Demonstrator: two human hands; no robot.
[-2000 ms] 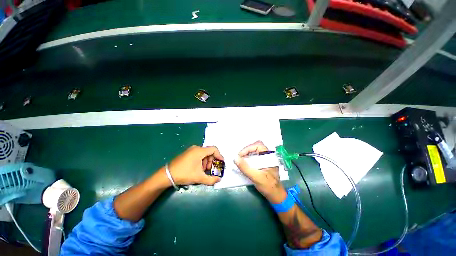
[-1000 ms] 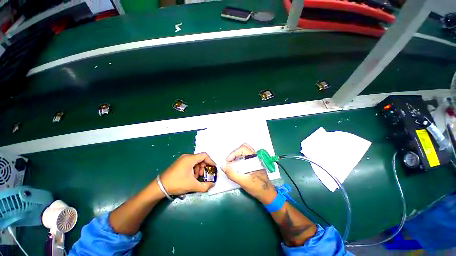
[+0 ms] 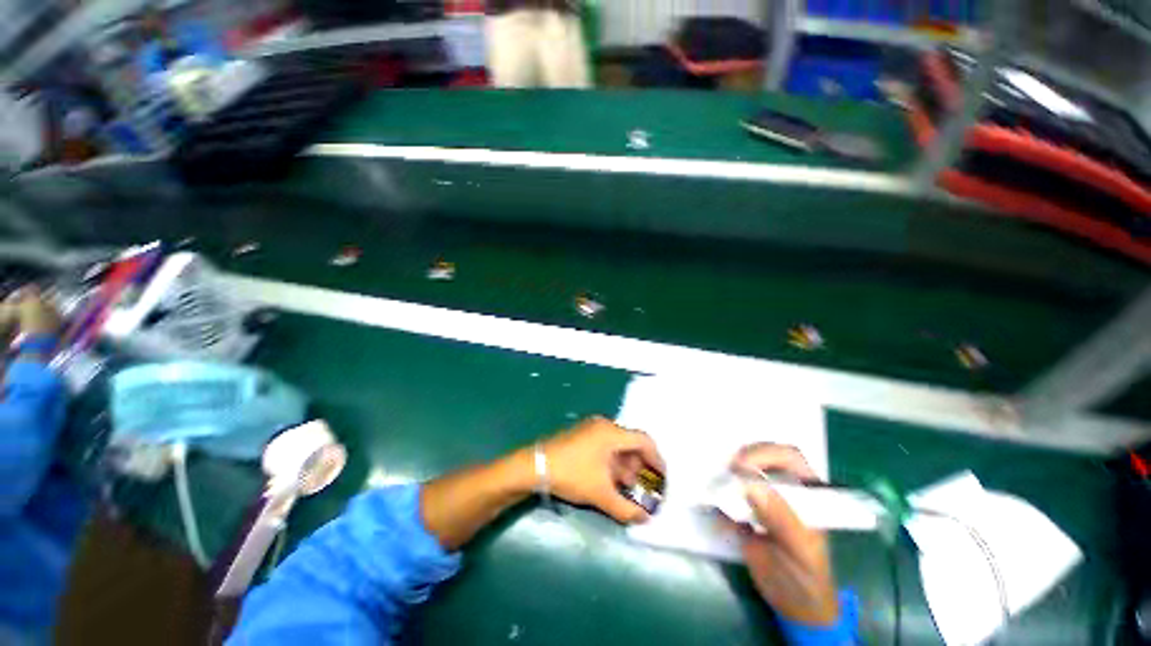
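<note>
My left hand (image 3: pixel 598 469) holds a small electronic module (image 3: pixel 648 487) between thumb and fingers, over the left edge of the white paper mat (image 3: pixel 682 423). My right hand (image 3: pixel 785 530) grips the white glue syringe (image 3: pixel 827 507), which lies across the hand with its bright green fitting (image 3: pixel 891 502) to the right. The syringe's tip end points left towards the module, but the tip is blurred and I cannot tell if it touches. The whole view is blurred by motion.
Spaced modules (image 3: pixel 588 305) lie on the green conveyor belt (image 3: pixel 707 284) beyond the white rail (image 3: pixel 505 336). Loose white paper (image 3: pixel 991 555) is at right. A blue fan (image 3: pixel 202 401) and a white handheld fan (image 3: pixel 303 457) stand left. Another person's blue sleeve (image 3: pixel 35 423) is far left.
The view has swung up and left, showing the far shelves and another person's arm; the black box is mostly out of view. Both hands still hold the module and syringe.
</note>
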